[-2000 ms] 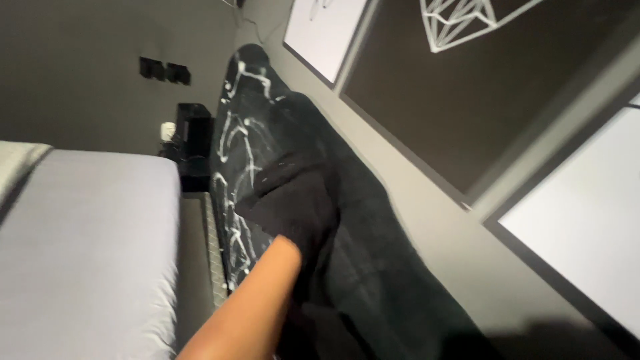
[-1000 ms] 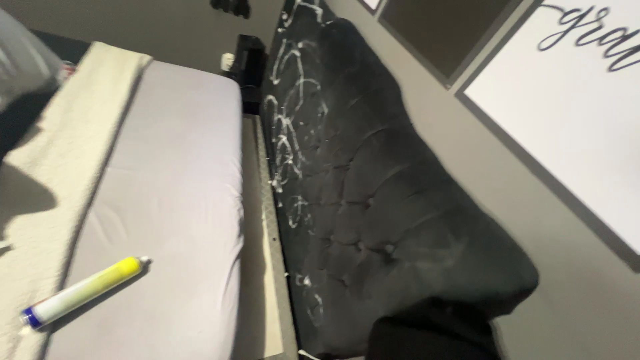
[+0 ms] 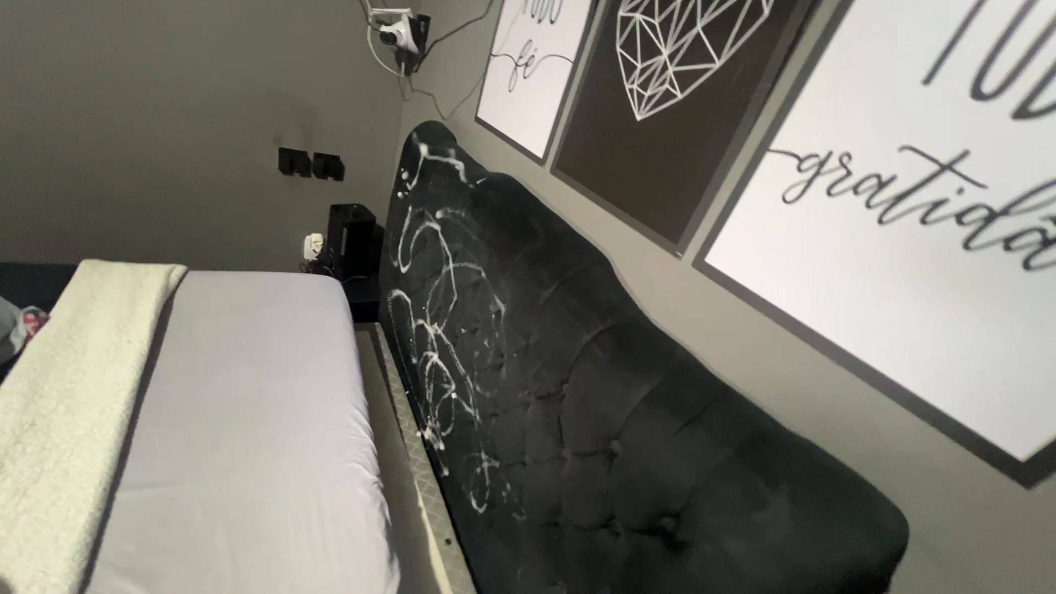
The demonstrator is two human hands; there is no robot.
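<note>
Neither my left hand nor my right hand shows at this moment. A black tufted fabric headboard (image 3: 594, 396) runs along the wall from the far corner to the lower right. White streaks of a foamy or creamy substance (image 3: 437, 330) loop over its far part, while the near part looks dark with only faint marks. To the left lies a mattress with a pale fitted sheet (image 3: 247, 429), and a gap separates it from the headboard. A cream fleece blanket (image 3: 91, 371) lies across the mattress at the left.
Framed pictures (image 3: 660, 140) hang above the headboard. A white camera (image 3: 398, 35) with loose cables sits in the corner. Black wall sockets (image 3: 310, 163) and a black box-shaped object (image 3: 351, 239) are at the far wall. The bed frame's edge (image 3: 412, 470) shows in the gap.
Two seconds ago a hand with a black cloth was against the headboard; now neither shows. The yellow and white tube seen on the bed one second ago is out of view. The view has shifted.
</note>
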